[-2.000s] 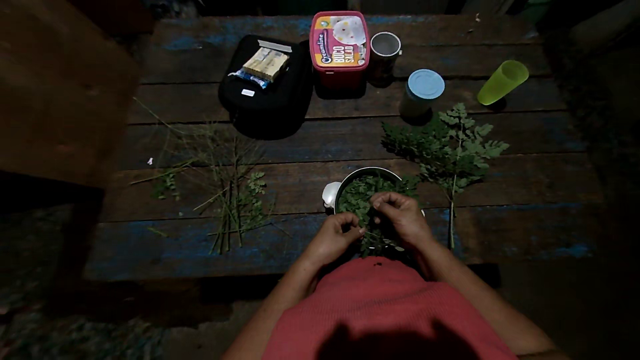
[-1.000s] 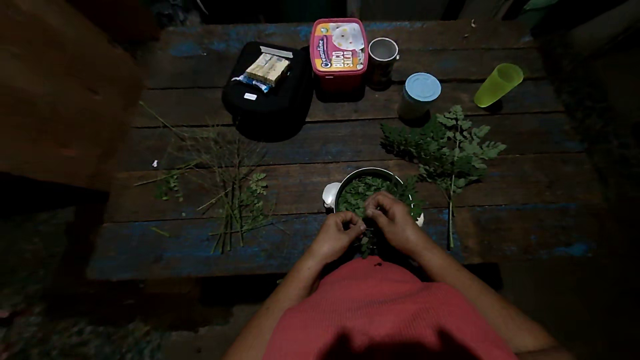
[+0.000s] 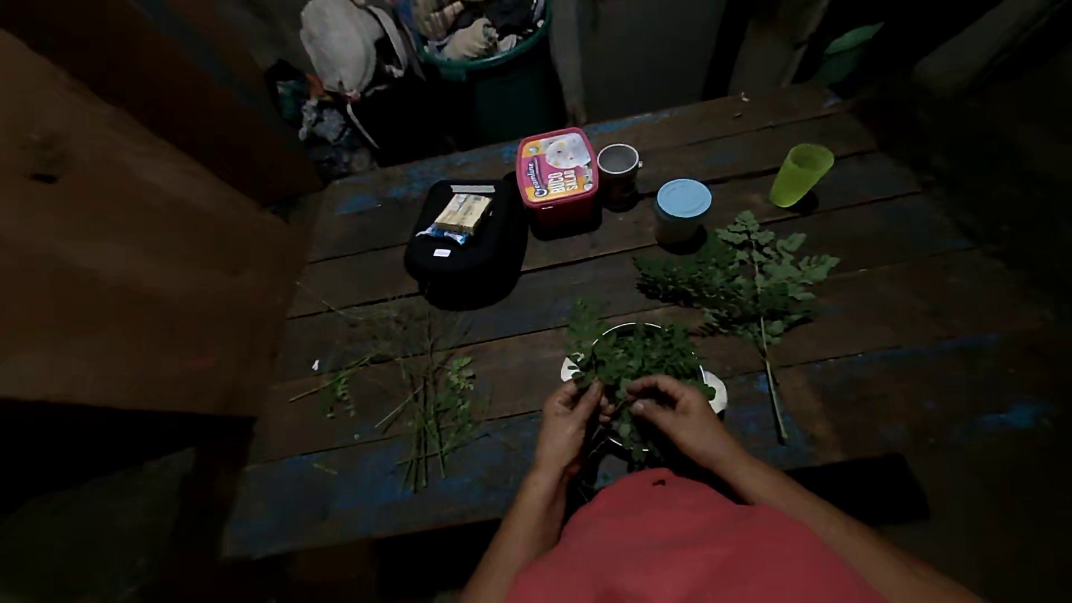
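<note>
A white-rimmed pot with white handles stands near the table's front edge, heaped with green leaves. Over its left front part, my left hand pinches a leafy sprig that reaches up past the pot's left side. My right hand is bent over the leaves just to the right, thumb and fingers close together; whether it grips a leaf is too dark to tell. Right of the pot lies a leafy branch, its bare stem pointing toward me. Stripped stems with a few leaves lie on the left.
Along the back of the wooden table are a black case with a small packet on it, a red plastic tub, a mug, a blue-lidded container and a tilted green cup. A full green bin stands behind.
The view has shifted, showing the bin beyond the table. A leafy sprig now extends over the pot's left side from my left hand; it was not visible there before.
</note>
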